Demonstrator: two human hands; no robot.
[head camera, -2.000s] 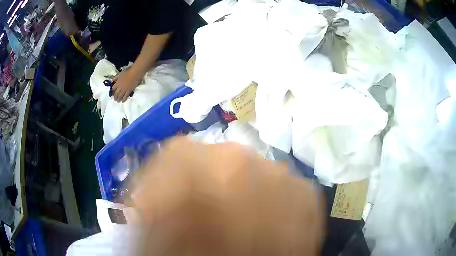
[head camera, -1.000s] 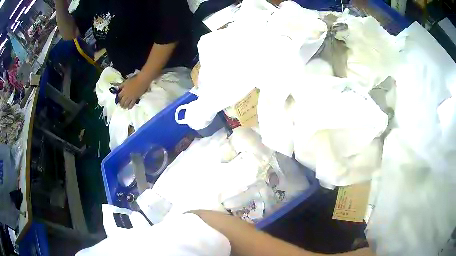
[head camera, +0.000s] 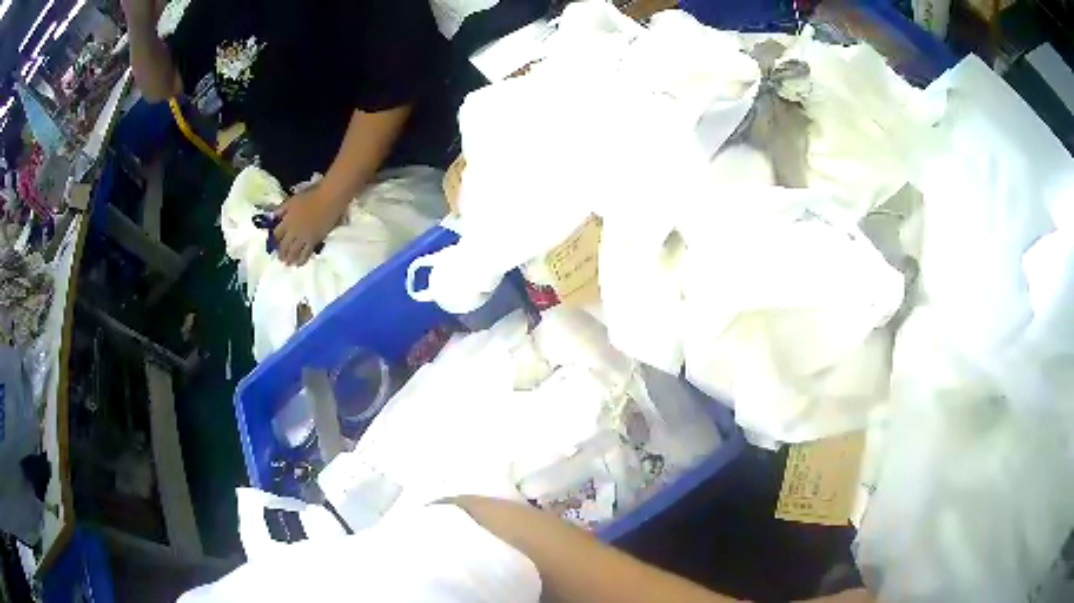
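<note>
My left forearm, in a white sleeve, crosses the bottom edge towards the right. Only a sliver of skin, apparently my left hand (head camera: 842, 595), shows at the bottom edge, so its grip cannot be told. My right hand is out of the picture. Nearest in front, a blue plastic bin (head camera: 342, 309) holds crumpled white cloth pieces (head camera: 453, 406) and clear or pale rings (head camera: 362, 386) at its left end. A large heap of white garment pieces (head camera: 777, 300) lies behind and to the right, with a grey-beige cloth knot (head camera: 780, 100) in it.
Tan printed tickets lie by the heap (head camera: 821, 477) and at the bin's back edge (head camera: 575, 262). A person in a black T-shirt (head camera: 312, 83) sits at the upper left with white cloth on the lap. A dark frame (head camera: 171, 430) and a cluttered table edge (head camera: 59, 389) stand at the left.
The large blurred hand that covered the bin two seconds ago is gone from there, and the bin's contents show. Since one second ago, the forearm looks nearly unchanged and the view has shifted slightly.
</note>
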